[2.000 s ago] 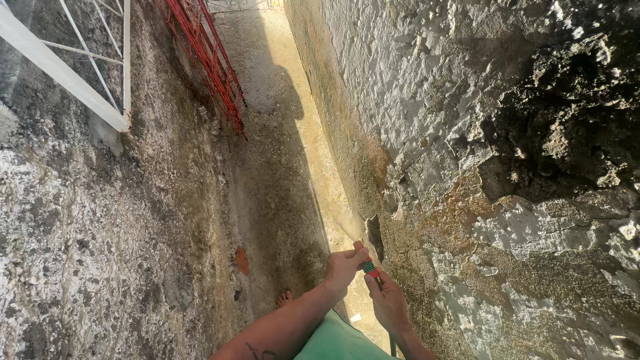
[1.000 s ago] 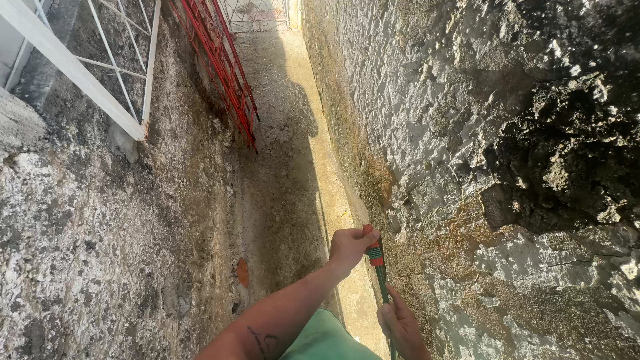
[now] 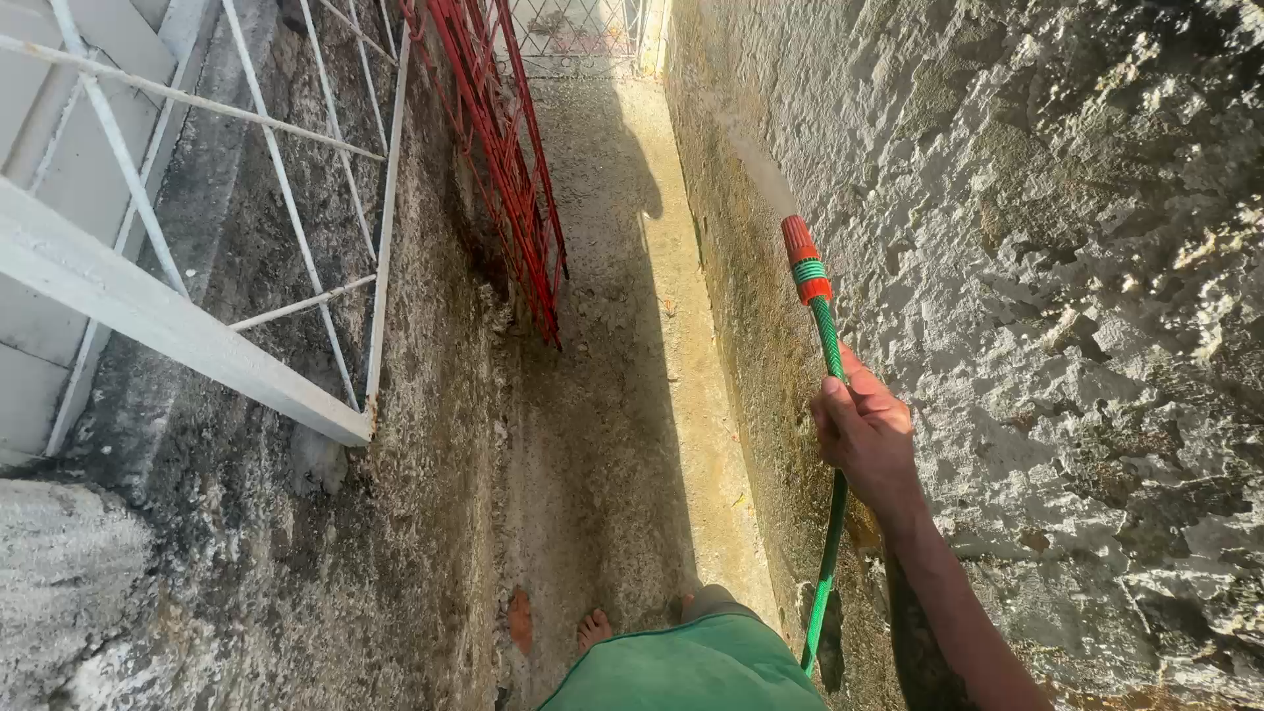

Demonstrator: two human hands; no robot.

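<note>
My right hand (image 3: pixel 871 430) is closed around a green garden hose (image 3: pixel 828 553), a little below its nozzle. The red-orange spray nozzle (image 3: pixel 806 259), with a green ringed middle, points up and slightly left along the right wall. A fine water spray (image 3: pixel 755 163) leaves its tip toward the rough, peeling plaster wall (image 3: pixel 1007 415). Below my hand the hose hangs down beside my green garment and out of view. My left hand is out of the frame.
A narrow concrete passage (image 3: pixel 602 425) runs ahead between two weathered walls. Red metal lattice frames (image 3: pixel 513 188) lean at the left wall (image 3: pixel 415 494). A white metal frame (image 3: pixel 197 321) juts in at upper left. A wire lattice gate (image 3: pixel 573 35) stands at the far end. My bare foot (image 3: pixel 593 629) shows below.
My left hand has let go of the nozzle and left the view. My right hand has moved up with the hose, and the nozzle now stands higher. The view has shifted somewhat.
</note>
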